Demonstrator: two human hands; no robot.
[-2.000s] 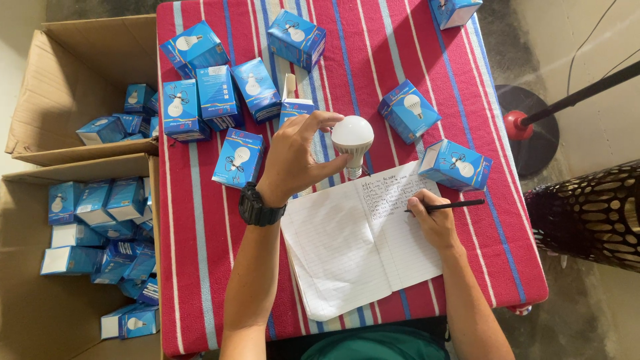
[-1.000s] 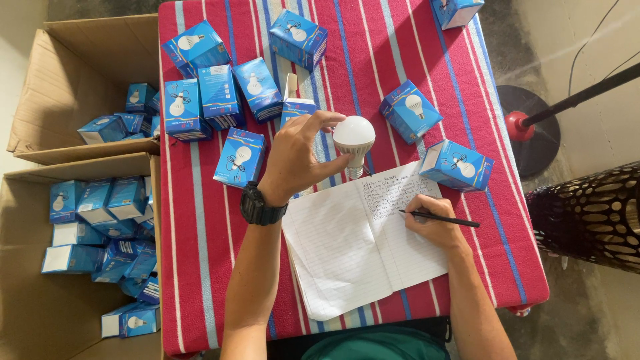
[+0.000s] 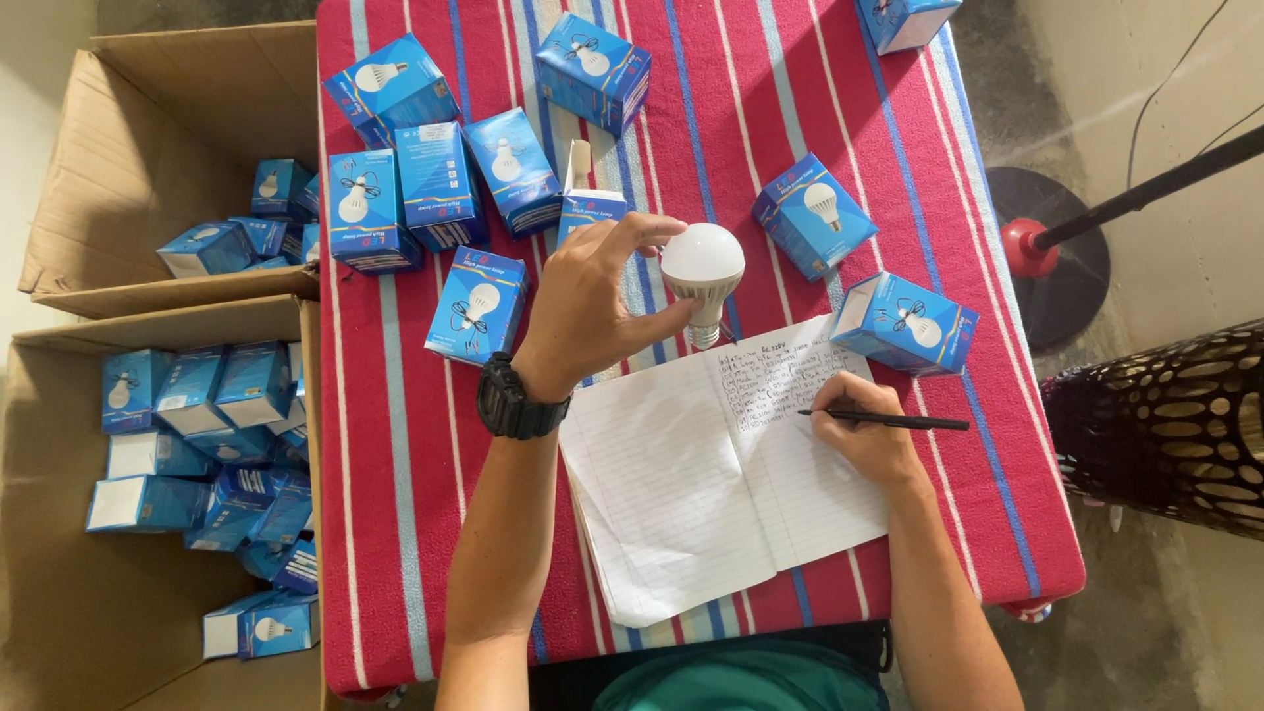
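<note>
My left hand (image 3: 592, 306), with a black watch (image 3: 521, 395) on the wrist, grips a white LED light bulb (image 3: 703, 272) between thumb and fingers, its screw base pointing down just above the top of an open lined notebook (image 3: 681, 474). A black pen (image 3: 889, 420) is in my right hand (image 3: 859, 430), its tip on the right-hand page below several lines of handwriting. The left-hand page bears no visible writing. Behind my left fingers stands a blue bulb box (image 3: 591, 209) with its flap raised. Another blue box (image 3: 906, 323) touches the notebook's upper right corner.
Several blue bulb boxes (image 3: 430, 185) lie on the red striped tablecloth (image 3: 464, 592). Two cardboard cartons (image 3: 148, 321) with more boxes stand left of the table. To the right are a black pole on a round base (image 3: 1062, 286) and a dark perforated cylindrical object (image 3: 1165, 425).
The pen tip in my right hand has shifted slightly on the right-hand page. My left hand keeps its hold on the bulb, in nearly the same place.
</note>
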